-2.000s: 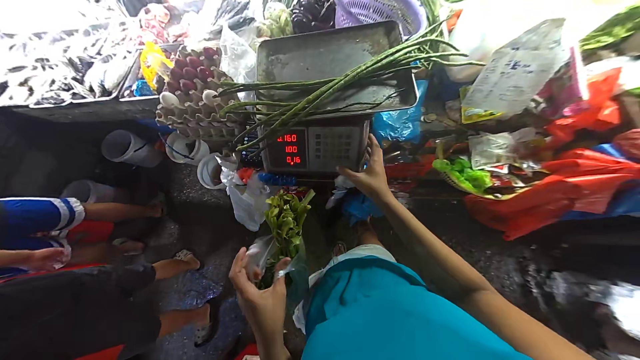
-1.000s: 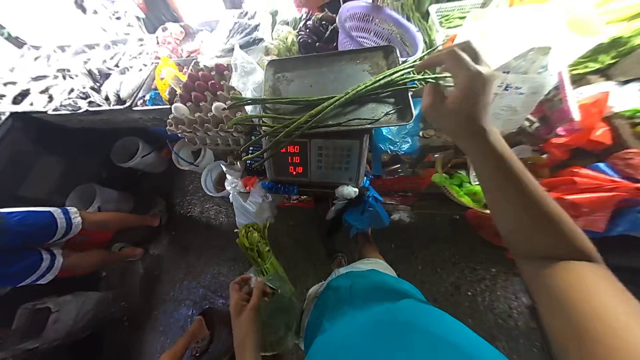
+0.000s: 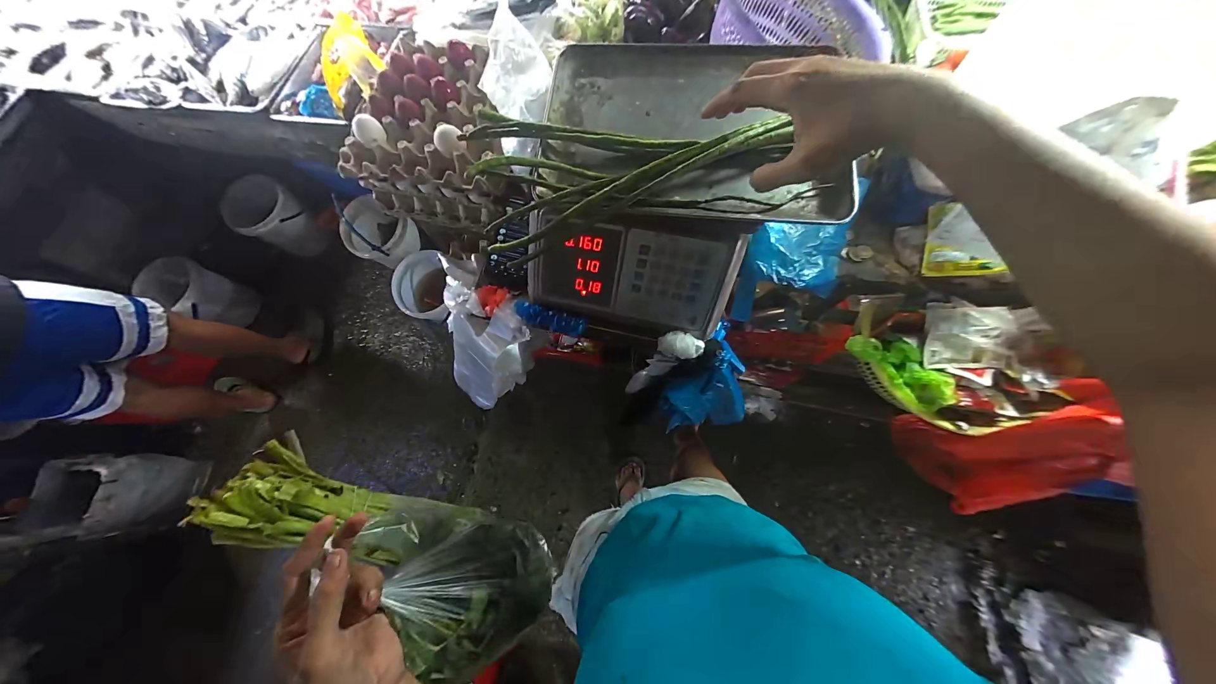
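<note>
Several long green beans (image 3: 655, 169) lie across the metal pan (image 3: 617, 85) of a digital scale (image 3: 636, 275), their ends sticking out past its left edge. Over the right part of the pan is my right hand (image 3: 807, 114), fingers spread around the right ends of the beans; whether it touches them I cannot tell. At the lower left, my left hand (image 3: 332, 598) is at a clear plastic bag (image 3: 465, 579) of leafy greens, whose stalks (image 3: 285, 499) stick out to the left. The bag seems to hang from its fingers. Red digits glow on the scale's display.
Egg trays (image 3: 418, 180) with red and white eggs stand left of the scale, near white buckets (image 3: 418, 285). Plastic bags (image 3: 489, 342) hang below it. A purple basket (image 3: 807, 28) is behind. Lettuce (image 3: 902, 370) sits at right. Another person's legs (image 3: 190, 399) are at left.
My right hand has gone from the scale's front edge to the beans on the pan. The bagged greens, upright before, now lie sideways with the stalks to the left. The beans have shifted on the pan.
</note>
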